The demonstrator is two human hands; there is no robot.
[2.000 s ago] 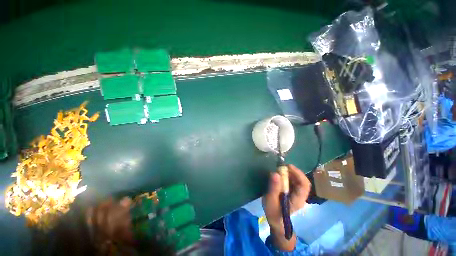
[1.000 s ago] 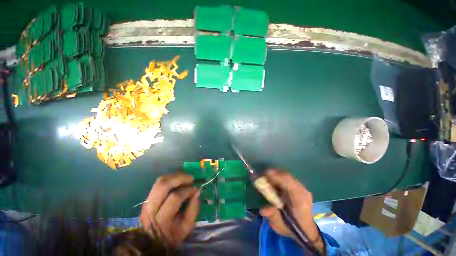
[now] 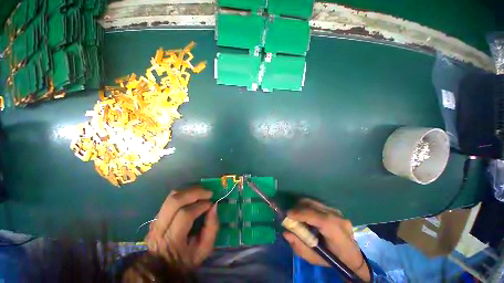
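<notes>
The green PCB panel (image 3: 257, 211) lies near my body, with one orange flex circuit (image 3: 227, 181) on its top edge left of the centre seam. My left hand (image 3: 185, 224) pinches thin silvery solder wire (image 3: 225, 196), whose end reaches the seam beside the flex circuit; its tail curls past the wrist. My right hand (image 3: 326, 235) holds the soldering iron (image 3: 300, 231) by its pale collar, and the metal tip points at the top of the seam, close to the wire's end. Whether tip and wire touch is too small to tell.
A loose heap of orange flex circuits (image 3: 134, 119) lies at left. Large uneven green panel stacks (image 3: 55, 50) stand upper left, a plain green stack (image 3: 237, 70) top centre. A whitish cup (image 3: 399, 153) with silvery bits, a black box (image 3: 479, 119) and a cardboard box (image 3: 434, 231) are at right.
The iron has gone from the cup to the panel; its tip has come down from above the mat onto the seam area. The left hand holds wire at the panel. The view has shifted.
</notes>
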